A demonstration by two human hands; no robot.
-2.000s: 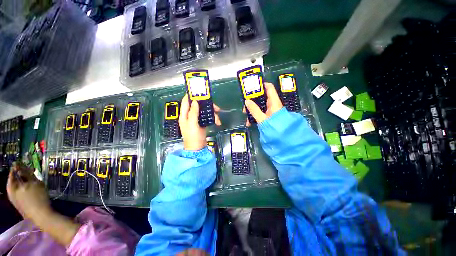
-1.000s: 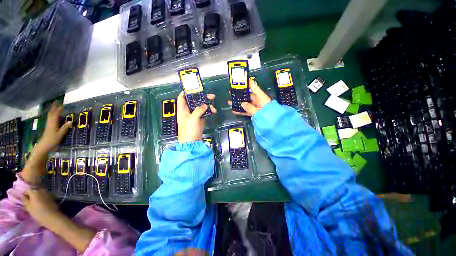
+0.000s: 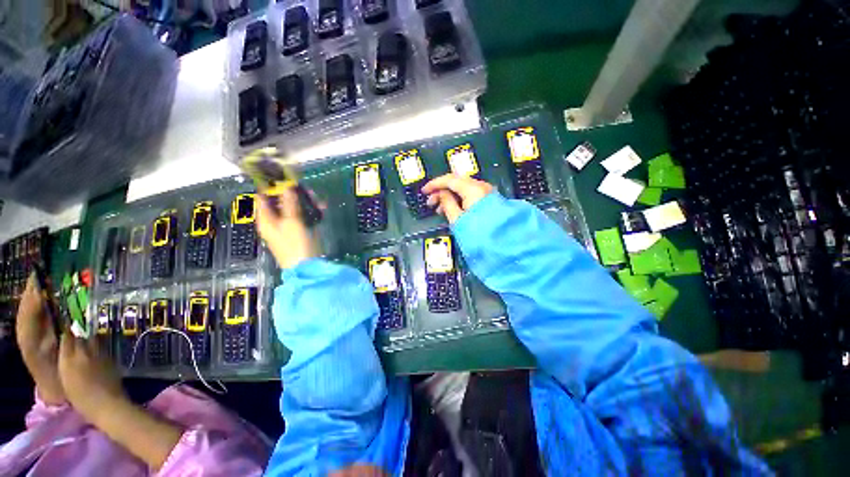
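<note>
My left hand (image 3: pixel 285 228) holds a blurred yellow-and-black keypad phone (image 3: pixel 270 174), tilted above the left end of the clear blister tray (image 3: pixel 438 337). My right hand (image 3: pixel 459 196) is over the tray's back row, fingers bent, near a keypad phone (image 3: pixel 411 170) lying in its pocket; whether the fingertips touch it is unclear. The hand partly covers another keypad phone (image 3: pixel 462 158). More phones lie face up in this tray, most with pale lit screens. The right forearm hides part of the front row.
A second tray of phones (image 3: pixel 198 238) is at left, beside a person's hands (image 3: pixel 89 377) in pink sleeves. Behind are a tray of black phones (image 3: pixel 338 82) and stacked trays (image 3: pixel 93 102). Right: green tabs (image 3: pixel 660 261), white pieces (image 3: pixel 622 188), a post (image 3: pixel 624 74), a dark glossy pile (image 3: pixel 764 205).
Both hands held phones upright before. The left hand has moved left with a phone; the right hand has come down to the tray. Back-row pockets near the middle now show phones.
</note>
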